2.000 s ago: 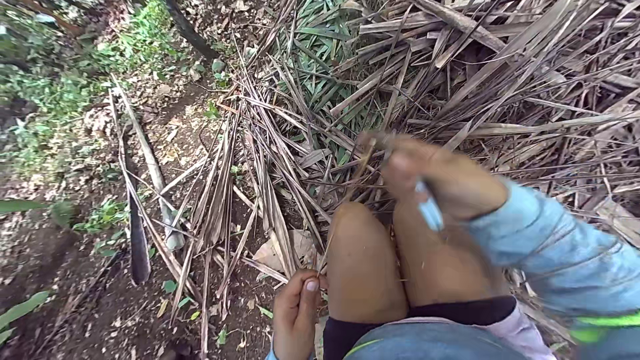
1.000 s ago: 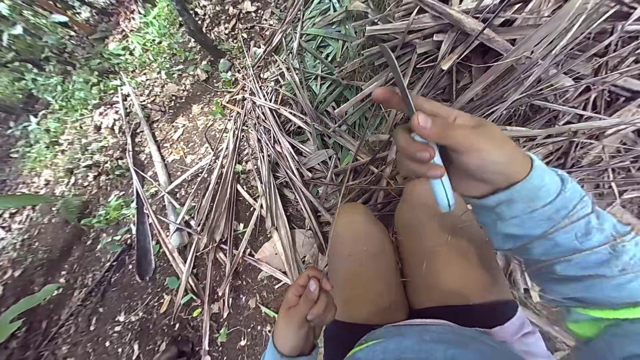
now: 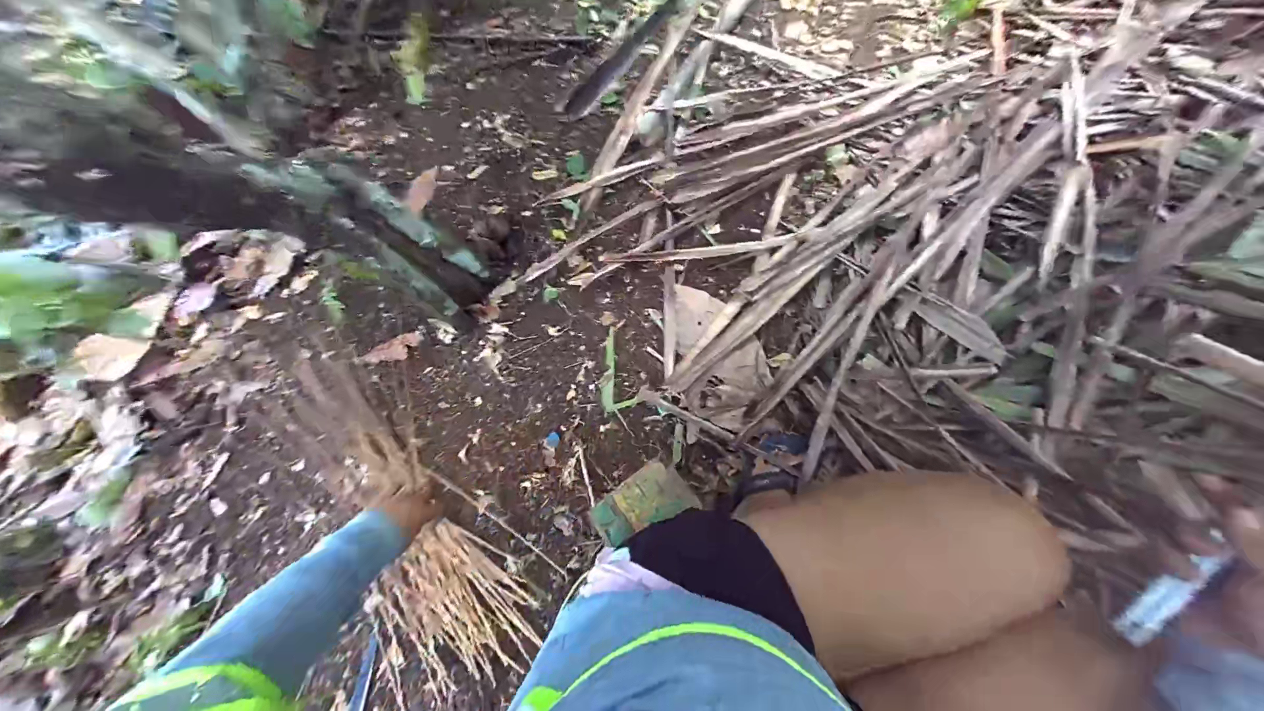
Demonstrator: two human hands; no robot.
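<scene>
My left hand [image 3: 410, 509] is at the lower left, blurred, closed around the middle of a bundle of thin tan sticks or stalks [image 3: 459, 602], whose ends fan out above and below it. At the right edge my right hand [image 3: 1239, 592] is strongly blurred and partly cut off. It is around the light-blue handle of a knife [image 3: 1170, 597]; the blade is not clear in this view. My bare thighs lie between the two hands.
Dry palm fronds [image 3: 889, 227] are heaped ahead and to the right. A mossy trunk or branch [image 3: 395, 232] slants in from the left. A large dry leaf [image 3: 716, 346] and a greenish-brown block-like object [image 3: 647, 502] lie on the soil near my legs.
The view has swung to the left. My left hand, near my knee before, is now out at the left and has taken hold of the stick bundle. The knife stays in my right hand.
</scene>
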